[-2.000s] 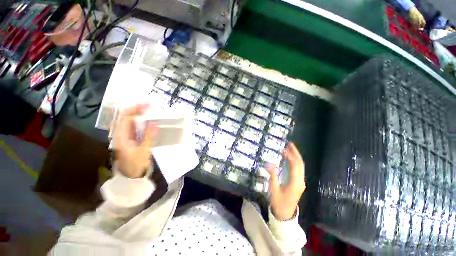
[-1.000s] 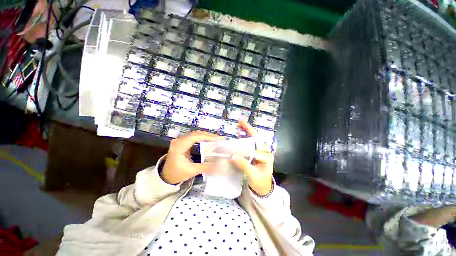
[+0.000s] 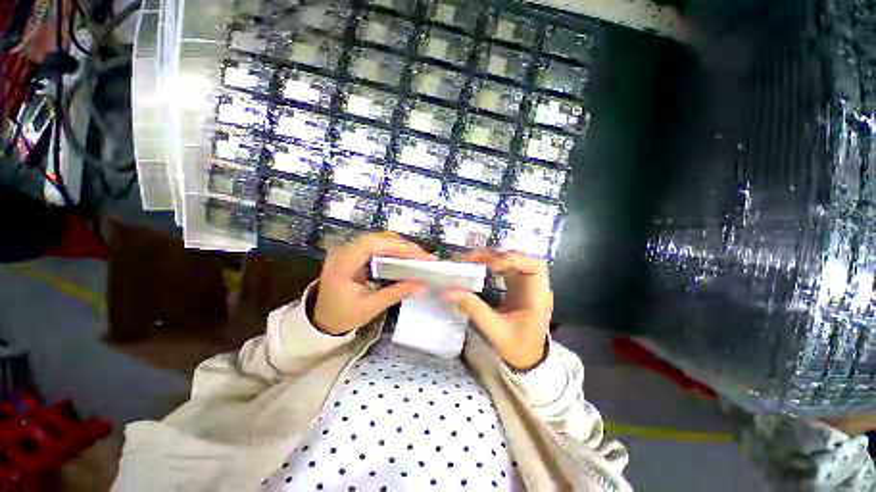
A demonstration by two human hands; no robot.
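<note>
My left hand [image 3: 357, 286] and my right hand [image 3: 519, 306] hold a pad strip [image 3: 428, 275] between them, near my chest. The strip has a white edge and a grey face, and a pale sheet [image 3: 429, 324] hangs below it. Fingers and thumbs of both hands pinch its two ends. Just beyond the hands lies a clear blister tray [image 3: 395, 120] with rows of dark circuit boards [image 3: 434, 84]. Pale squares show on the boards, and glare washes out part of the tray.
White-bordered pad sheets [image 3: 197, 125] lie at the tray's left edge. A tall block of stacked blister trays [image 3: 768, 192] stands at the right. Cables [image 3: 72, 96] are at the far left. A brown box [image 3: 163, 283] is below the bench. A person's sleeve [image 3: 816, 452] shows at lower right.
My left hand moved right and my right hand came in from the tray, so both now hold the strip. In the last second the strip has tilted, showing a narrower grey face. The view shifted too.
</note>
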